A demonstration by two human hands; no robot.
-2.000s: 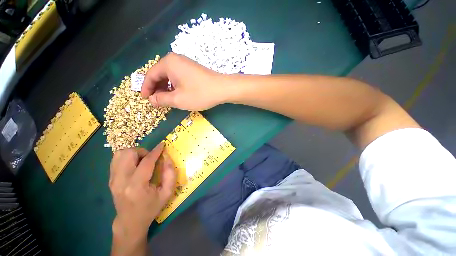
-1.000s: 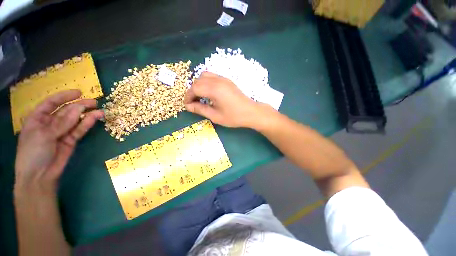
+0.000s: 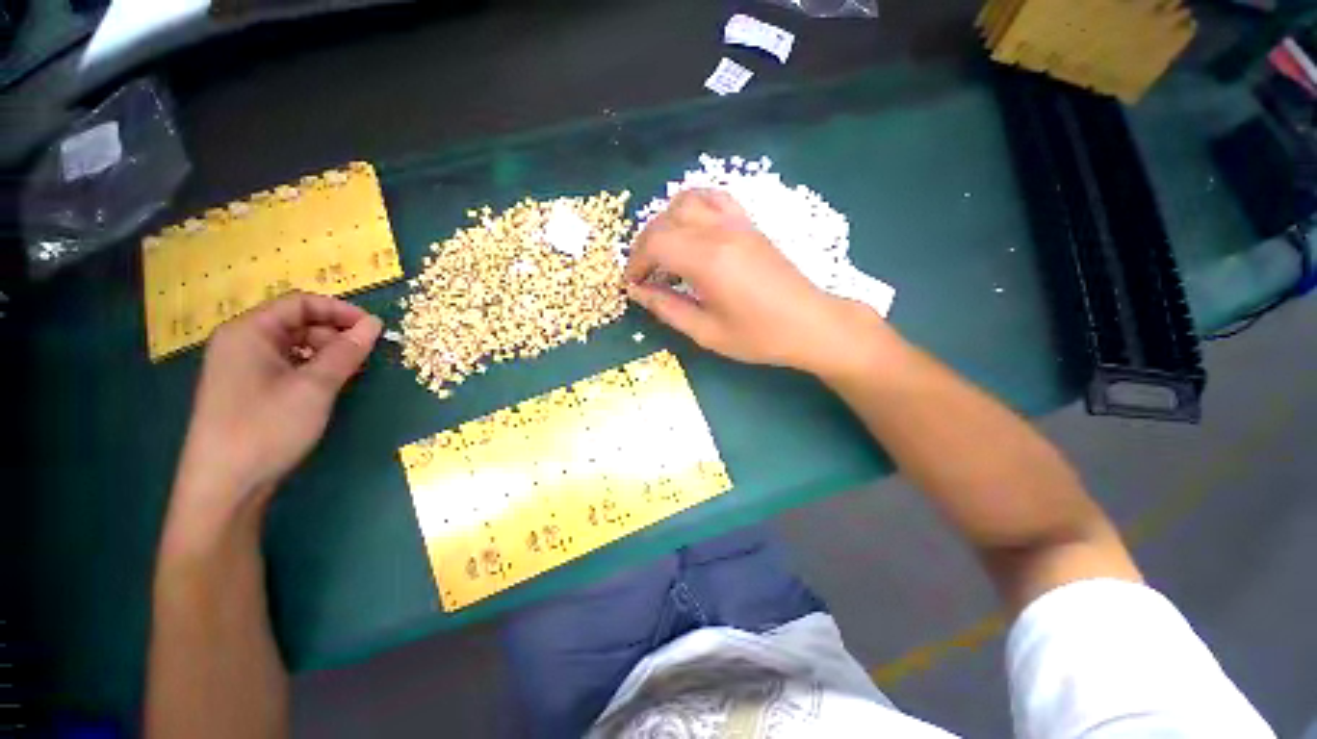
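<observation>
A yellow circuit board panel [image 3: 571, 477] lies on the green mat in front of me, with small pale parts along its far edge. A heap of yellowish connectors [image 3: 506, 296] lies beyond it, beside a heap of white connectors [image 3: 802, 224]. My left hand [image 3: 311, 347] is at the tan heap's left end, thumb and finger closed, with a small connector showing among the fingers. My right hand [image 3: 667, 274] is between the two heaps, fingers pinched, with a pale piece partly visible inside. Its fingertips are partly hidden.
Another filled yellow panel [image 3: 267, 260] lies at the left, behind my left hand. A clear bag [image 3: 123, 173] is at the far left. A long black rack [image 3: 1119, 274] runs along the right, with yellow panels [image 3: 1083, 44] at its far end. Paper labels [image 3: 729, 75] lie on the dark strip.
My left hand has left the near panel and moved to the tan heap's left end, its fingers closing since the last earlier frame. My right hand has moved to the tan heap's right edge.
</observation>
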